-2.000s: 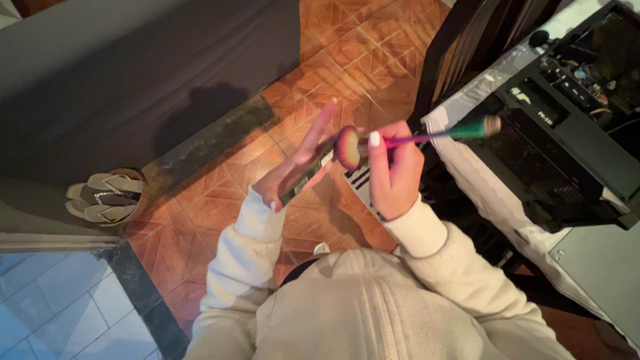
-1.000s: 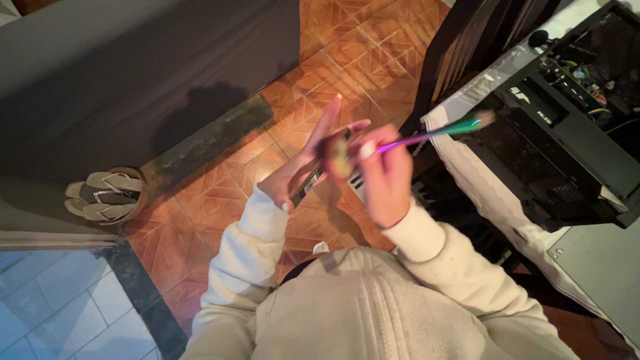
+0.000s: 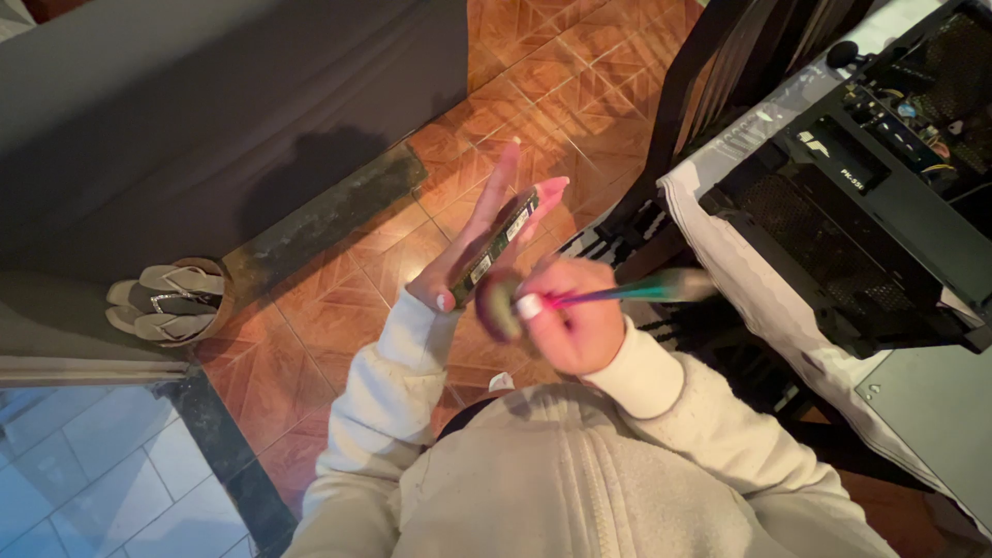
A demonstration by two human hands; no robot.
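A RAM module point(image 3: 496, 246), a narrow circuit board with pale labels, lies tilted along the palm of my left hand point(image 3: 474, 246), whose fingers are spread around it. My right hand point(image 3: 577, 314) grips a makeup-style brush point(image 3: 632, 291) by its shiny pink-to-green handle. The round bristle head point(image 3: 498, 310) is blurred and sits just beside the lower end of the module; whether it touches cannot be told. Both hands are above the tiled floor, in front of my light hooded jacket.
At the right, an open black computer case point(image 3: 876, 178) lies on a table with a white cloth point(image 3: 744, 267). A grey metal panel point(image 3: 938, 418) is at its lower right. A dark wooden chair point(image 3: 686, 101) stands beside the table. Sandals point(image 3: 174, 302) sit in a round basket at the left.
The brush head has moved from near the middle of the module to beside its lower end. My left hand's fingers are now spread wider, and more of the module's labelled face shows.
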